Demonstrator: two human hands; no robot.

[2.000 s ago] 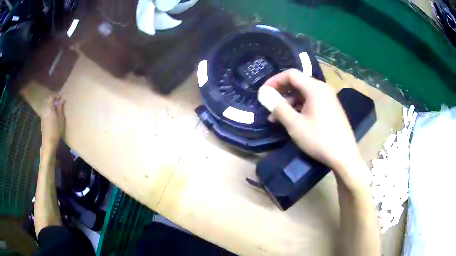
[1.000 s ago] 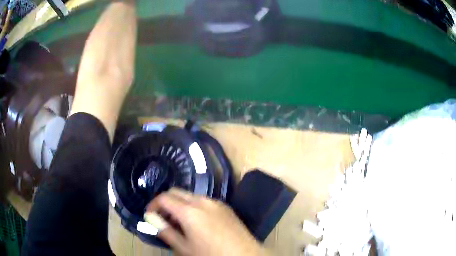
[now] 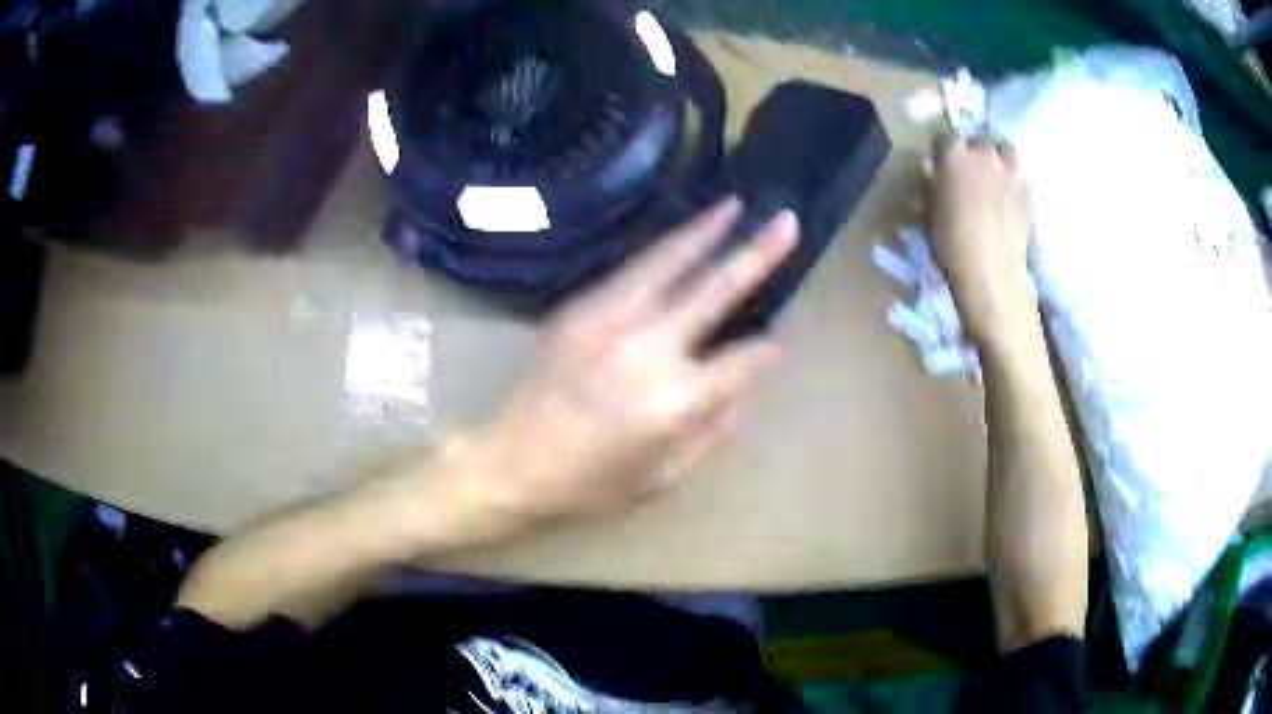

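A black fan unit lies on the tan bench, its round head (image 3: 523, 119) at upper left and its black base (image 3: 809, 154) to the right. White adhesive pads (image 3: 504, 208) show on the rim. My left hand (image 3: 635, 356) is blurred, with fingers spread over the lower part of the base; its grip is unclear. My right hand (image 3: 979, 181) is at the loose pad pile (image 3: 928, 314), beside the bag, fingers pointing away from me. Its fingertips are small and blurred, so I cannot tell if they hold a pad.
A large clear bag of white pads (image 3: 1137, 293) bulges on the right. A fan with pale blades (image 3: 230, 49) is at the upper left. A shiny clear patch (image 3: 388, 366) is on the bench (image 3: 182, 363). The green conveyor (image 3: 893, 28) runs along the far edge.
My left hand has come back from over the conveyor to the fan base. My right hand has left the fan rim for the pad pile. The view has shifted.
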